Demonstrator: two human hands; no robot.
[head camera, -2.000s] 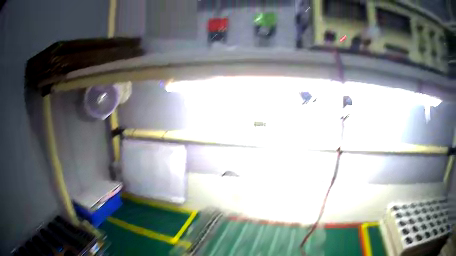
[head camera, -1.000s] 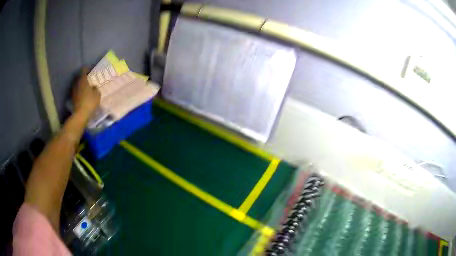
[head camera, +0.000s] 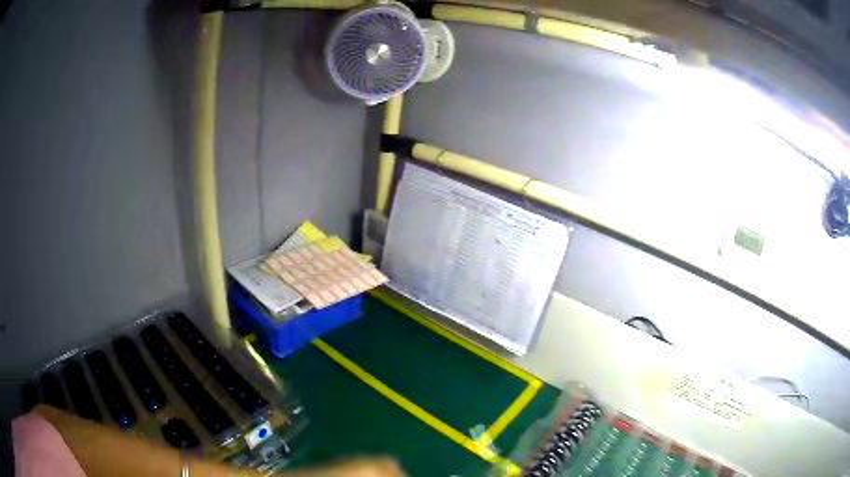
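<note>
My left hand (head camera: 359, 467) is blurred and cut off by the bottom edge. Its forearm comes in from the lower left under a pink sleeve, and I cannot tell if the fingers hold anything. My right hand is out of the picture. A clear blister tray (head camera: 140, 424) with dark rows of units stands at the lower left, partly behind the forearm. A blue bin (head camera: 312, 328) stands at the back left, with a pink-and-white printed sheet (head camera: 326, 272) and yellow papers on top.
A printed paper sheet (head camera: 471, 256) leans at the back under a pipe rail. A fan (head camera: 377, 53) hangs above. Rear blister trays (head camera: 620, 455) with one black-and-white row lie at the lower right. A small pale scrap (head camera: 479, 434) lies by the yellow tape.
My left hand has left the papers on the blue bin and moved down and right to the bottom edge. The view has shifted, showing the fan and more of the left blister tray.
</note>
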